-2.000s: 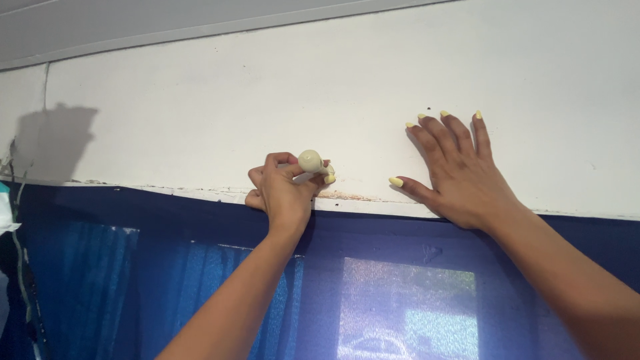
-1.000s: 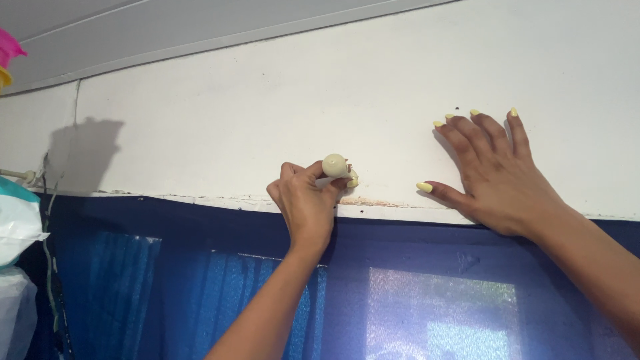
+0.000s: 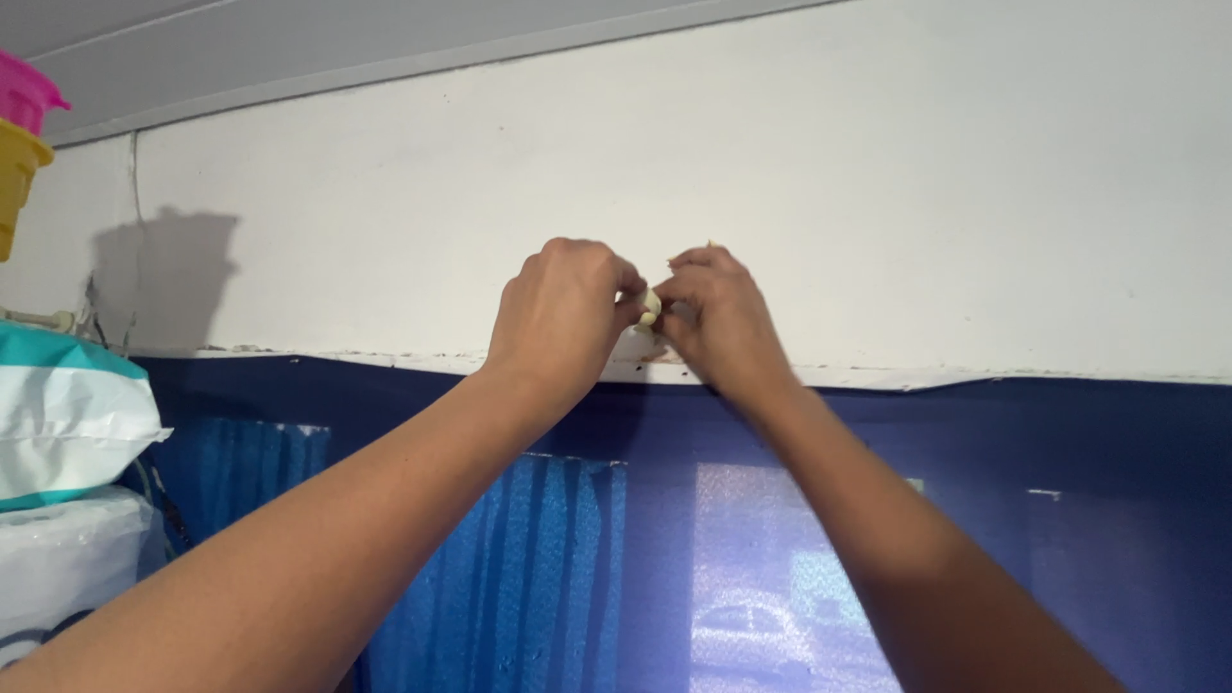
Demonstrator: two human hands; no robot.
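Observation:
Near the middle of the head view, a small cream-coloured knob-like fitting point(image 3: 649, 308) sits between both hands, close to the lower edge of a white wall panel point(image 3: 866, 192). My left hand point(image 3: 568, 308) grips it between thumb and fingers from the left. My right hand point(image 3: 717, 313) touches it or comes very close from the right, its fingers bent; whether they press on it cannot be told. The fitting's back and its contact with the wall are partly hidden. Below the panel hangs a sheer dark-blue curtain point(image 3: 664, 539).
At the left are pink point(image 3: 29, 91) and yellow point(image 3: 17, 178) plastic containers, a rod end point(image 3: 38, 318), a white and teal plastic package point(image 3: 72, 419) and a clear-wrapped white bundle point(image 3: 72, 549). A grey ceiling point(image 3: 337, 53) slopes above the panel.
My right hand has left its flat, spread position on the wall and moved left to the fitting beside my left hand. My left hand has turned, and the fitting's round end no longer faces the camera.

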